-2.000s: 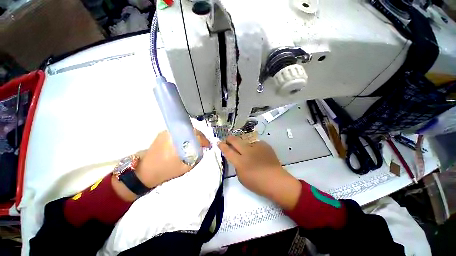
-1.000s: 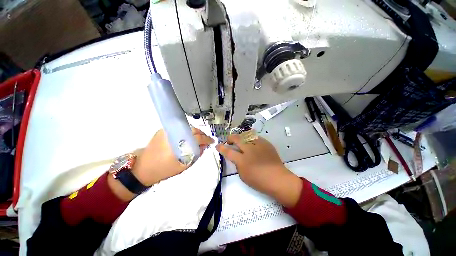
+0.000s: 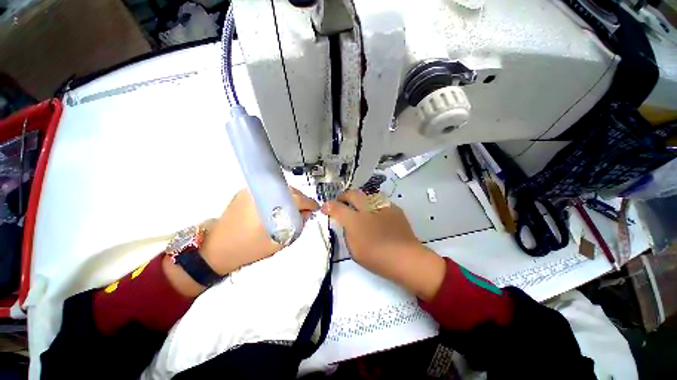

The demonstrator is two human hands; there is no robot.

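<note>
The white garment (image 3: 249,308) spreads over the table's front edge, with a black strip (image 3: 321,300) hanging along its right side. My left hand (image 3: 245,230) lies on the cloth, partly behind the lamp, its fingertips pinching the garment's edge just in front of the presser foot (image 3: 327,191). My right hand (image 3: 378,230) pinches the same edge from the right, beside the foot. The fingertips of both hands nearly meet. The sewing machine (image 3: 297,82) stands over them. The needle point and the stitch spot are too small to make out.
The machine lamp (image 3: 260,174) hangs above my left hand. A red tray (image 3: 46,171) is at the left edge. Black shears (image 3: 540,226) and a brown-handled tool (image 3: 499,204) lie at right, near a dark patterned cloth (image 3: 586,167). A small white scrap (image 3: 432,195) lies on the bed plate.
The camera view has shifted slightly, so the machine sits a little further right. My right fingers have moved slightly closer to the foot. Both hands keep hold of the garment.
</note>
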